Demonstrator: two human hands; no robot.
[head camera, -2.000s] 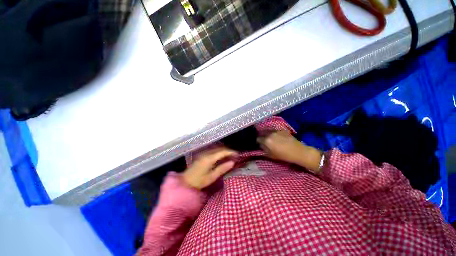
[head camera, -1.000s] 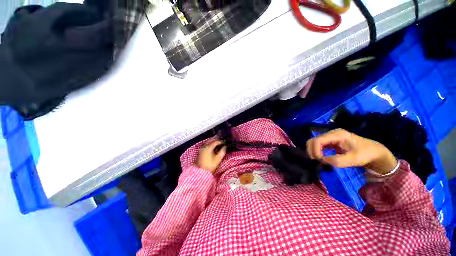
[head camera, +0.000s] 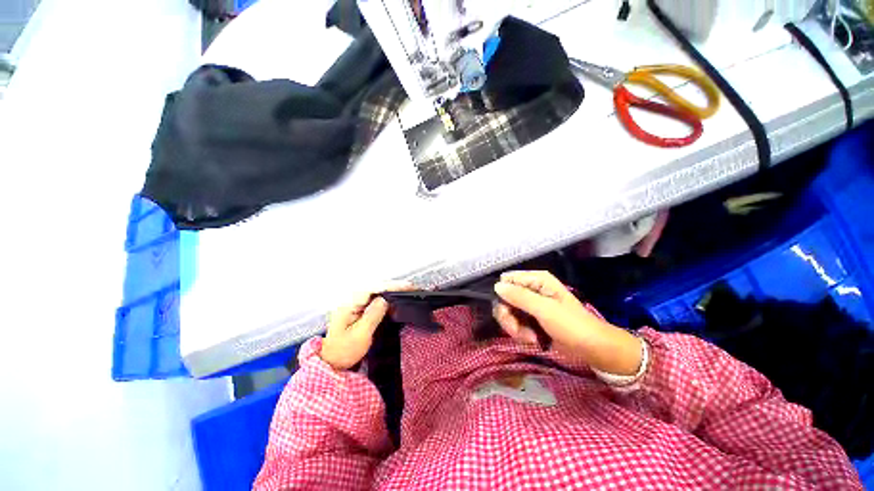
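A narrow black strip (head camera: 436, 295) is stretched between my hands over my lap, just in front of the table edge. My left hand (head camera: 356, 329) pinches its left end between thumb and fingers. My right hand (head camera: 546, 315) holds the other end, with some black cloth hanging below the fingers. The black garment (head camera: 259, 144) lies bunched on the left of the sewing machine (head camera: 417, 48). Its plaid lining (head camera: 479, 144) lies under the presser foot (head camera: 448, 120), with a black part folded behind it.
Scissors (head camera: 661, 104) with a red and a yellow-orange handle lie right of the machine. Black bands (head camera: 724, 86) cross the white table (head camera: 316, 259). Blue crates (head camera: 153, 331) stand at the left and below. A blue crate at the right holds dark cloth (head camera: 805, 336).
The view has shifted, showing more of the machine and scissors. My right hand has moved back toward my left, and the strip is now raised and stretched flat between them.
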